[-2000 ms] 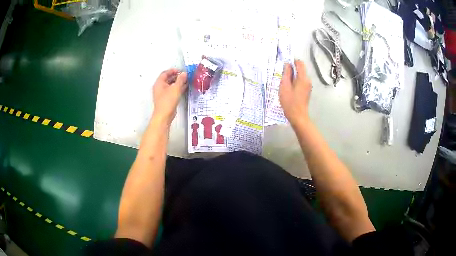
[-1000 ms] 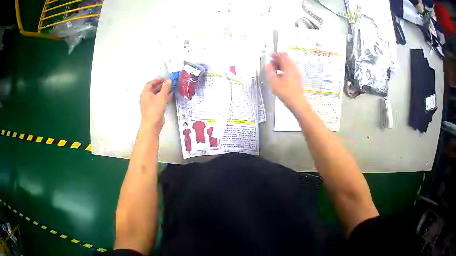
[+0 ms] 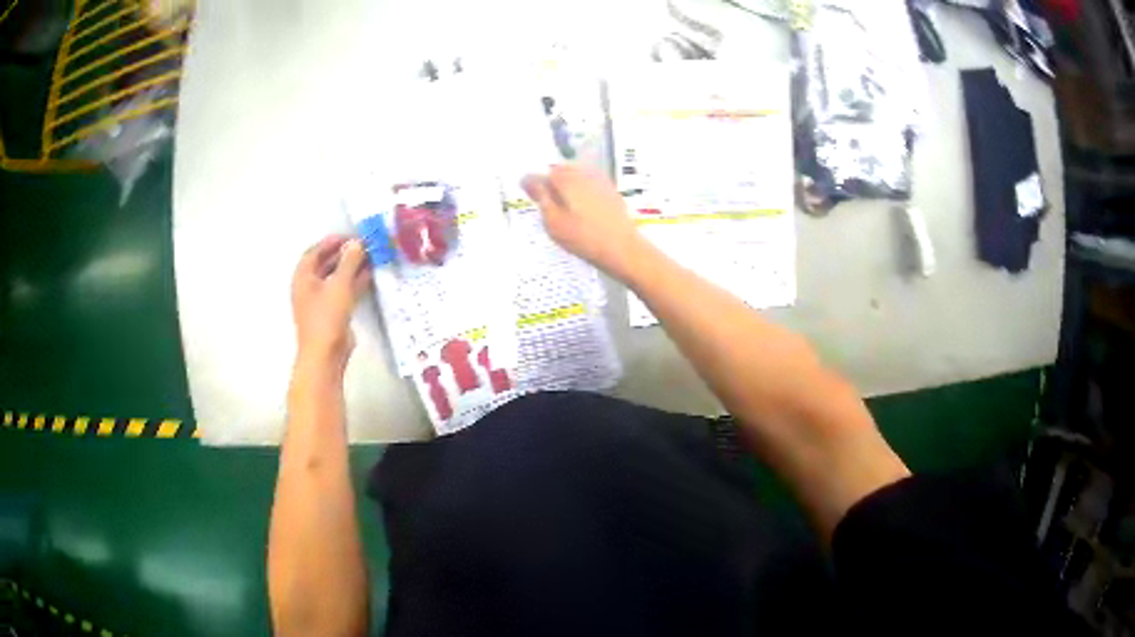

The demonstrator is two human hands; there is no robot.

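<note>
A stack of printed order sheets [image 3: 548, 355] with yellow lines and small red garment drawings lies in front of me. A dark-red swatch [image 3: 425, 234] in clear wrap lies on its upper left, with a blue piece [image 3: 375, 240] beside it. My left hand [image 3: 332, 284] is at the blue piece, fingertips touching it; I cannot tell if they grip it. My right hand [image 3: 575, 212] is over the upper part of the stack, fingers bent and blurred; what it holds, if anything, is unclear. Another printed sheet [image 3: 716, 174] lies flat to the right, partly under my right forearm.
A shiny clear polybag [image 3: 859, 106] lies at the right, with a small pale item [image 3: 920, 240] below it. A folded dark fabric piece [image 3: 999, 168] with a white sticker lies farther right. A yellow wire rack [image 3: 112, 75] stands beyond the table's left edge.
A sheet now lies separately to the right, where the stack's right part was covered before. My right hand has moved left over the stack. The view has shifted; my left hand stays by the blue piece.
</note>
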